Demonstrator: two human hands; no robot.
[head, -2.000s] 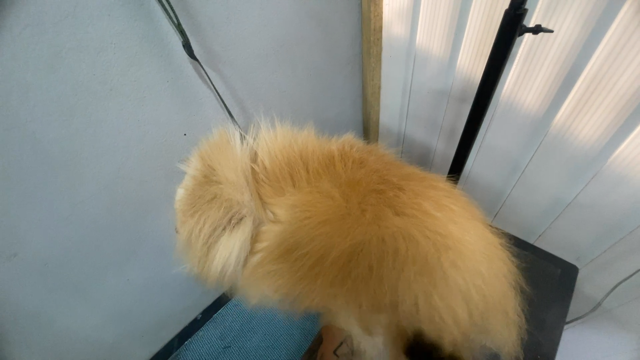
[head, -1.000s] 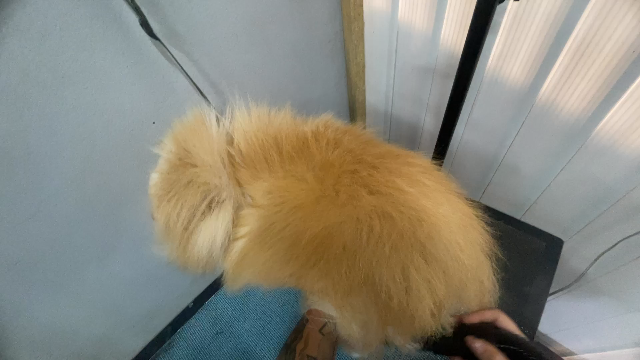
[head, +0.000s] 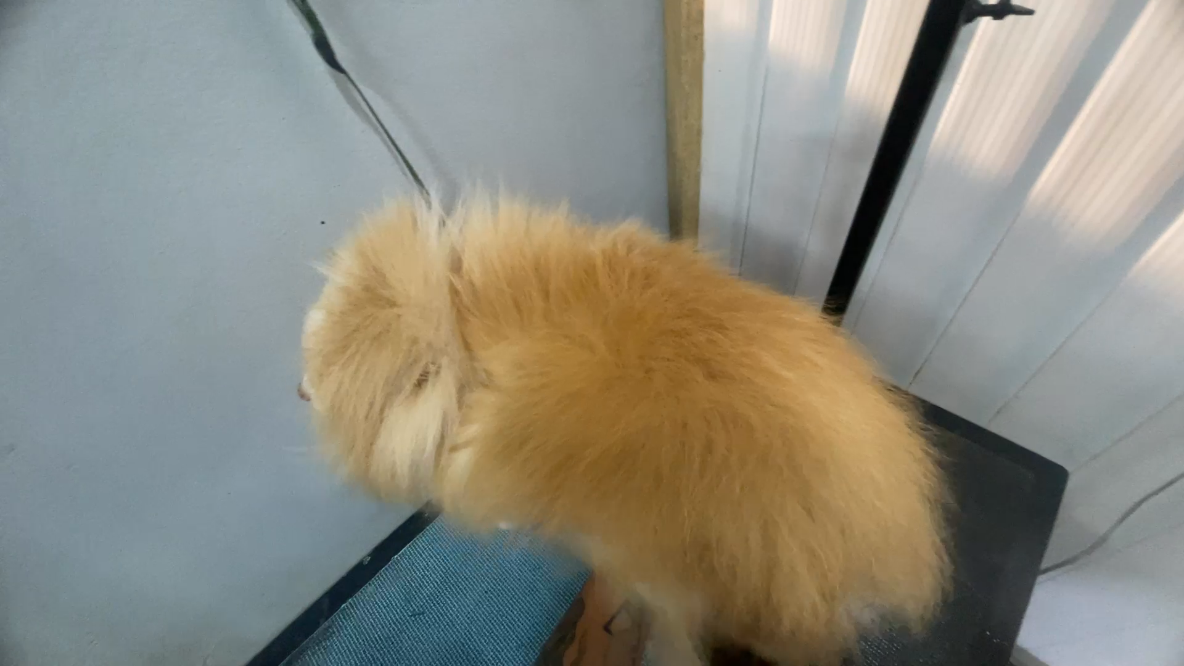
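Note:
A fluffy golden dog (head: 684, 398) stands on a grooming table (head: 999, 518), its head (head: 379, 361) toward the left and turned away. A thin grooming loop leash (head: 375, 116) runs down to its neck. A tattooed forearm (head: 606, 624) reaches in from the bottom edge and passes under the dog's belly; the hand at its end is hidden by the fur, and which hand it is cannot be told. No other hand shows.
A blue textured mat (head: 444, 592) covers part of the black tabletop. Behind the table rises a black metal post (head: 888, 166) with a small knob. A plain wall (head: 166, 324), a wooden strip (head: 684, 120) and white corrugated panels (head: 795, 139) stand close behind. A thin cable (head: 1110, 532) hangs at right.
A hand with a dark object, seen at the dog's rear at lower right one second ago, is out of sight now. The tattooed forearm remains beneath the dog.

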